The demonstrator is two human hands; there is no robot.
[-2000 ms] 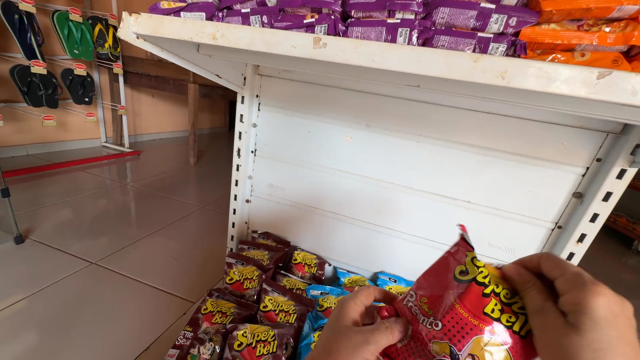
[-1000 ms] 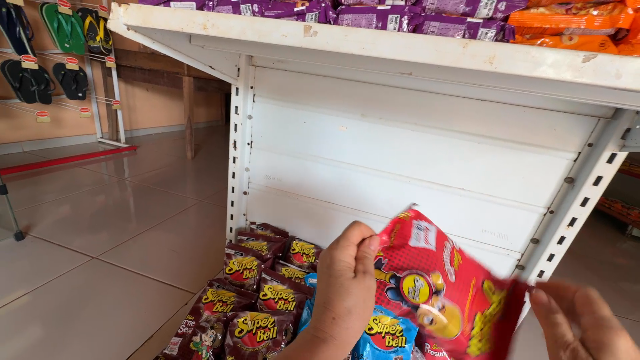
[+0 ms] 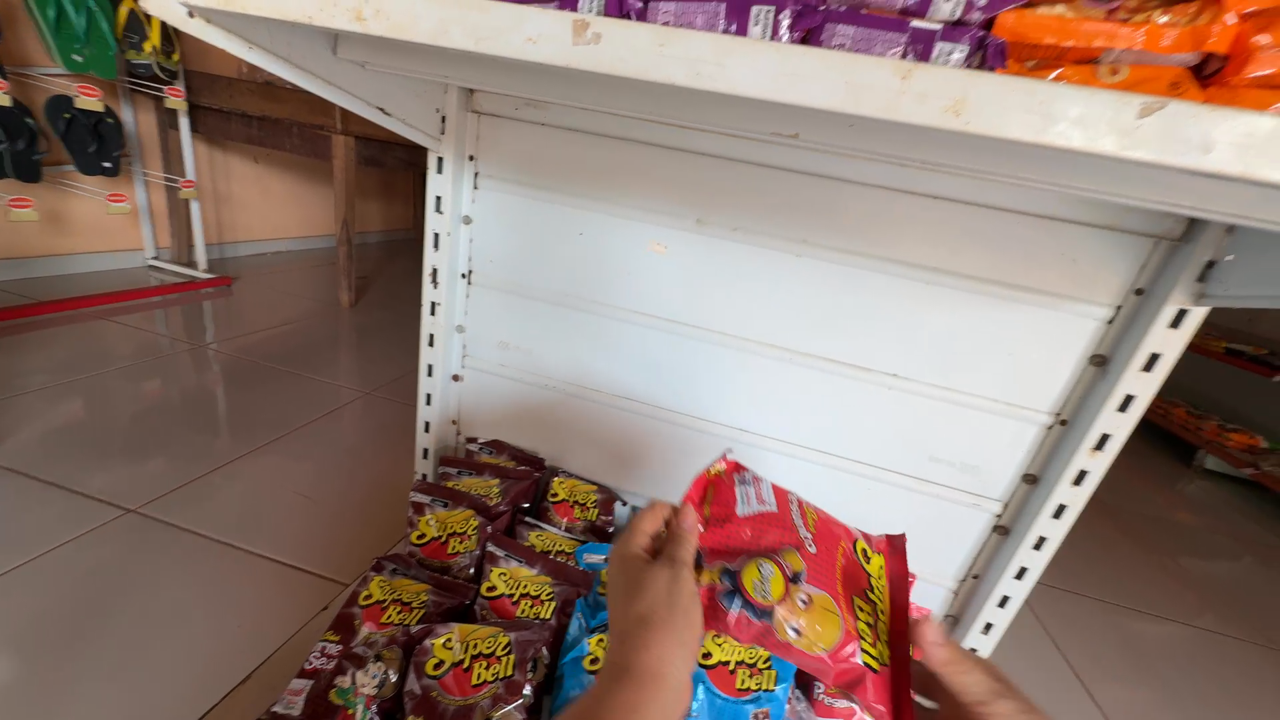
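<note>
A red Super Bell snack bag (image 3: 800, 590) is tilted over the bottom shelf's right part, its printed name running sideways. My left hand (image 3: 650, 610) pinches its left edge. At its lower right edge is my right hand (image 3: 965, 675), blurred and partly cut off by the frame; the bag hides some of its fingers. Beneath and beside the bag lie blue Super Bell bags (image 3: 740, 678), and part of another red bag (image 3: 835, 700) shows below. Several dark brown Super Bell bags (image 3: 475, 665) stand in rows to the left of my left hand.
A white metal shelf (image 3: 700, 50) with purple packets (image 3: 720, 17) and orange packets (image 3: 1110, 35) overhangs the bags. Slotted uprights (image 3: 1115, 420) flank the white back panel (image 3: 760, 300). Flip-flops (image 3: 85, 135) hang on a rack at left, above tiled floor (image 3: 200, 440).
The red bag has turned from nearly upright to sideways. My left hand has moved from its lower left to its upper left edge; my right hand is now lower, at its other end.
</note>
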